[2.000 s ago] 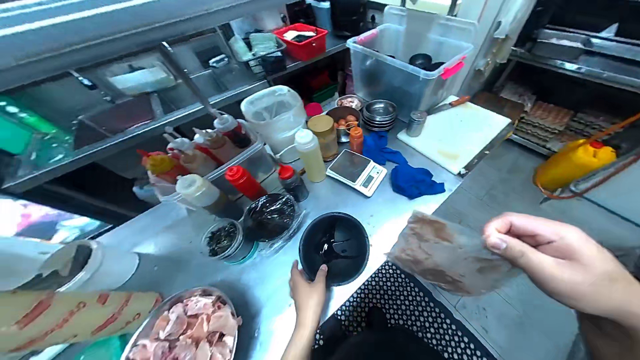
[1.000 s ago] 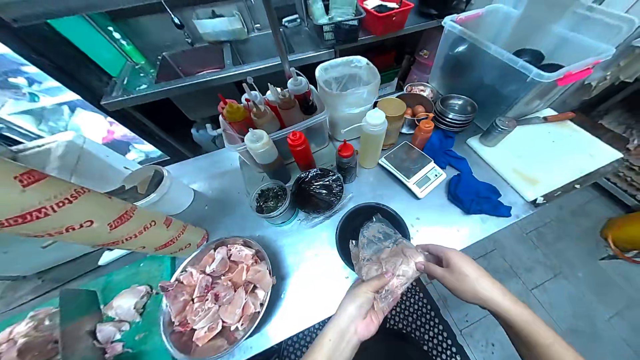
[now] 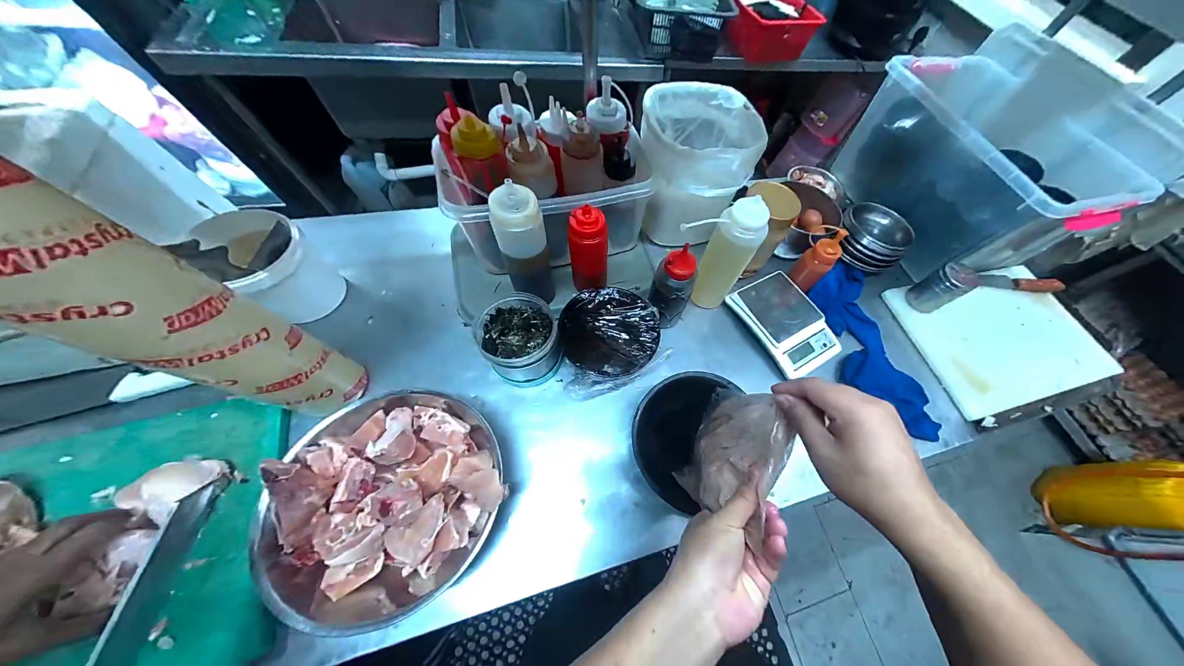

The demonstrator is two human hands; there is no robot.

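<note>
A clear plastic bag with brownish contents (image 3: 740,444) hangs over the right side of a round black bowl (image 3: 666,444). My left hand (image 3: 731,573) grips the bag from below, close to the counter's front edge. Higher up, my right hand (image 3: 837,430) pinches the bag's upper right corner between thumb and fingers. The bowl's inside looks dark, and the bag hides part of it. What exactly is in the bag cannot be told.
Left of the bowl stands a metal bowl of raw meat pieces (image 3: 398,509). A co-worker's hand and a knife (image 3: 162,564) are on a green cutting board (image 3: 227,546). Behind are a digital scale (image 3: 786,319), squeeze bottles (image 3: 587,245), a blue cloth (image 3: 869,356) and a jar of dark flakes (image 3: 518,338).
Two seconds ago my left hand held the black bowl's rim and my right held the bag out to the right. Now the bag is over the bowl, with both hands on it.
</note>
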